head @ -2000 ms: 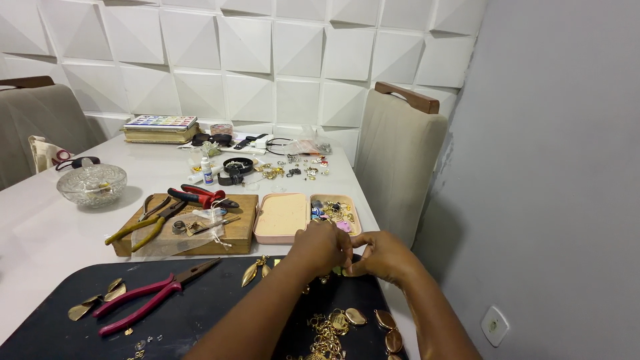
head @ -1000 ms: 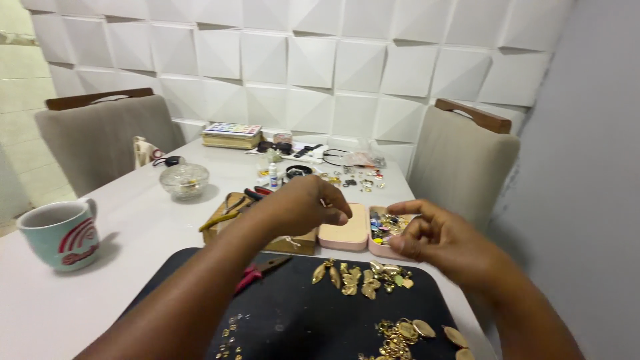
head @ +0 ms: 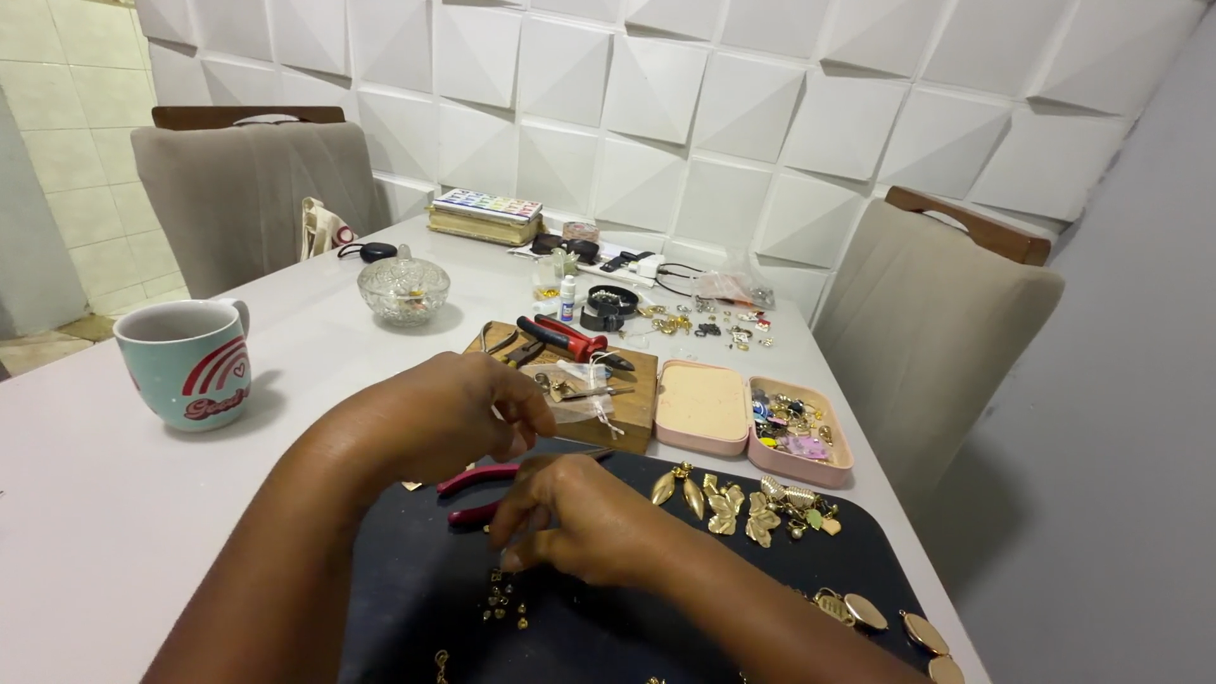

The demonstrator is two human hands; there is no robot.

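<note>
My left hand (head: 465,413) hangs over the near left part of a wooden box, its fingers curled down; whether it pinches anything small is hidden. Below and right of it, my right hand (head: 570,522) reaches over the black mat (head: 608,627), thumb and forefinger close together above small gold-coloured findings (head: 499,598). Whether something tiny sits between them cannot be told. Pliers with dark red handles (head: 475,478) lie partly behind my right hand. Gold-coloured leaf earrings (head: 725,508) and other gold pieces rest at the mat's back right, and oval gold-coloured pendants (head: 864,612) at its right edge.
Behind the mat are the wooden box (head: 636,404) bearing red-handled pliers (head: 570,337) and a mesh pouch, and an open pink case (head: 803,465) of jewelry. A mug (head: 180,366) and a lidded glass bowl (head: 404,290) stand left. Books (head: 484,218) and loose jewelry (head: 674,323) lie farther back.
My right hand has moved left from beside the pink case to above the small findings. My left hand is now lower, near the wooden box. The view has shifted.
</note>
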